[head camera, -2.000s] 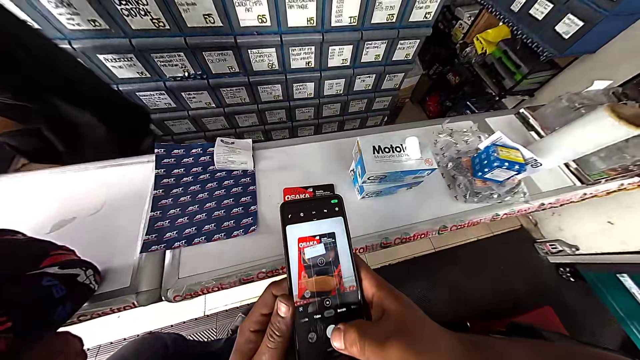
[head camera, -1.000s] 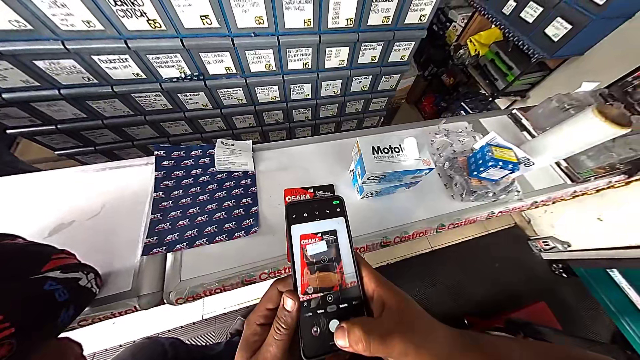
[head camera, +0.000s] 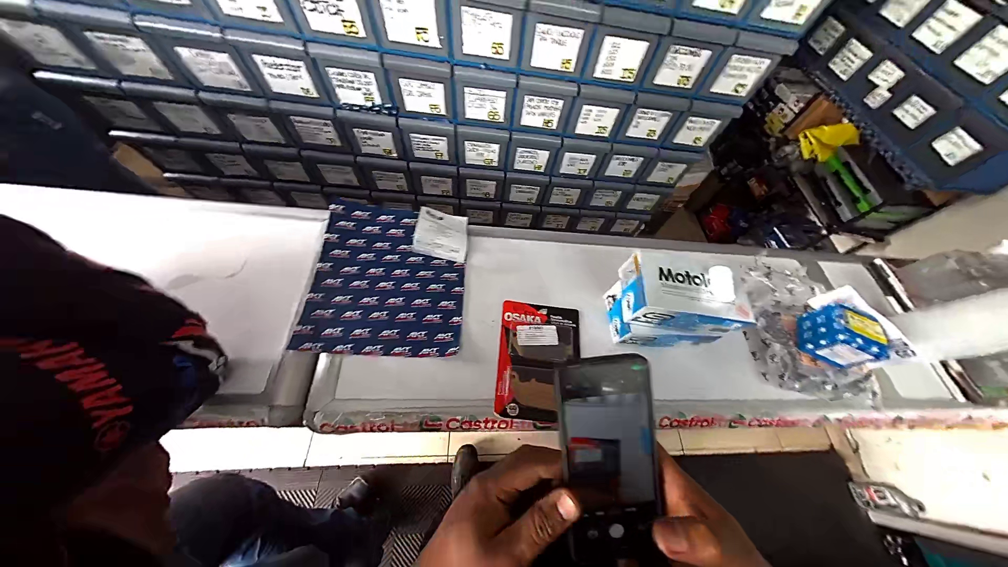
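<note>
A black smartphone (head camera: 608, 449) is upright between my two hands above the counter's front edge, its screen showing a camera picture. My left hand (head camera: 504, 504) grips its left side, thumb near the screen's lower corner. My right hand (head camera: 697, 512) holds the right side, thumb at the lower right. Just behind the phone's top lies an Osaka brake pad blister pack (head camera: 524, 370), red and black, flat on the counter and partly covered by the phone. Blue and white Motolite boxes (head camera: 681, 303) are stacked to the right. A dark blue printed sheet (head camera: 378, 287) lies left, with a paper slip (head camera: 441, 234) on it.
A blue box (head camera: 843, 337) rests on clear plastic packaging (head camera: 768, 315) at the right, near a roll of plastic film (head camera: 957, 319). Behind the white counter (head camera: 417, 386) stand labelled parts drawers (head camera: 484, 102). At left is a person in a dark cap (head camera: 94, 339).
The phone and both hands have moved right relative to the blister pack, so more of the pack shows. The person in the cap appears farther into view. The view has shifted left.
</note>
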